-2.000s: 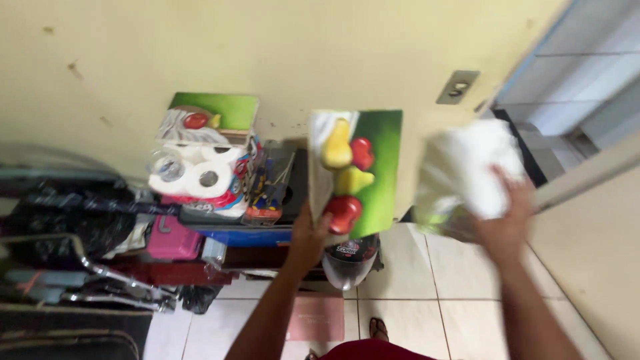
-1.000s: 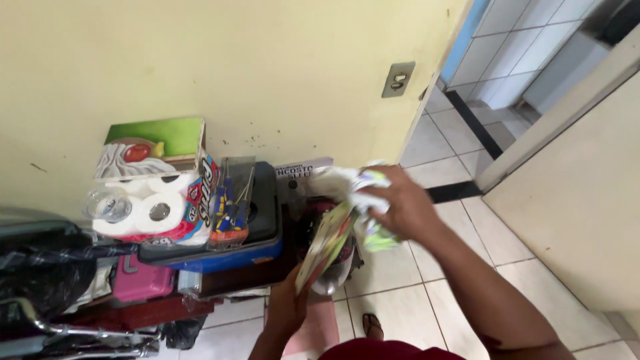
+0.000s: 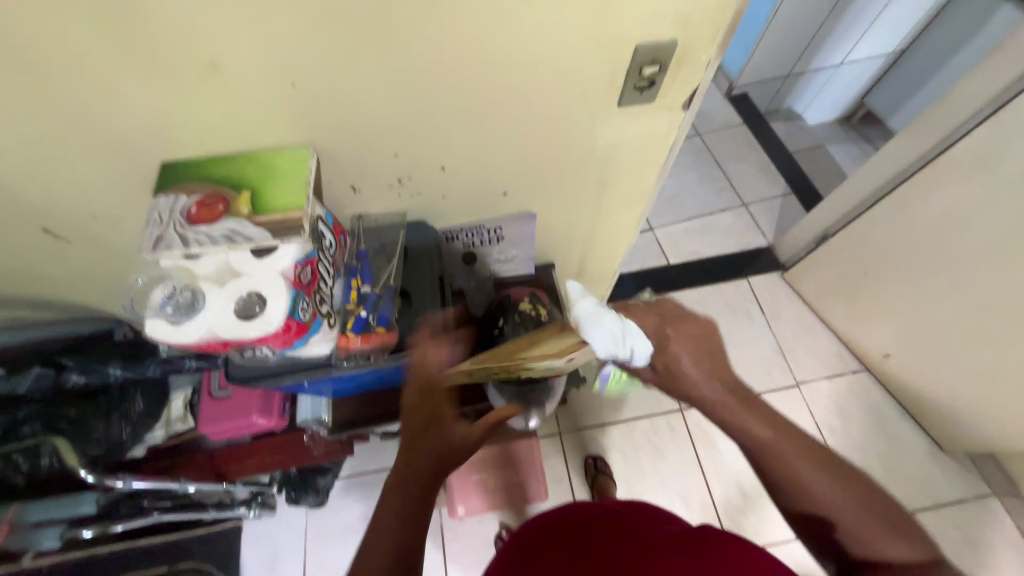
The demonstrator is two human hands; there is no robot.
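My right hand (image 3: 680, 344) grips a crumpled white cloth or plastic (image 3: 612, 324), part of it hanging green and white below the fingers. A flat board-like thing (image 3: 520, 356), seen nearly edge-on, lies between my hands, its right end touching the white bundle. My left hand (image 3: 440, 400) is blurred at the board's left end, its thumb apart from the fingers; whether it touches the board is unclear. Behind and below the board are a dark container with yellow specks (image 3: 520, 316) and a clear rounded one (image 3: 528, 400).
At left, a fruit-print panel (image 3: 240, 196) stands by a toilet roll pack (image 3: 240, 304) and a bag of blue and yellow items (image 3: 372, 296), above a blue box (image 3: 352, 380). Below are a pink case (image 3: 244, 408) and chrome tubing (image 3: 144, 484). A doorway with a dark sill (image 3: 704, 272) opens right.
The fruit-print board, face-on in my left hand two seconds ago, is now tilted nearly edge-on. My right hand has brought the white bundle against it. My left hand's fingers have spread.
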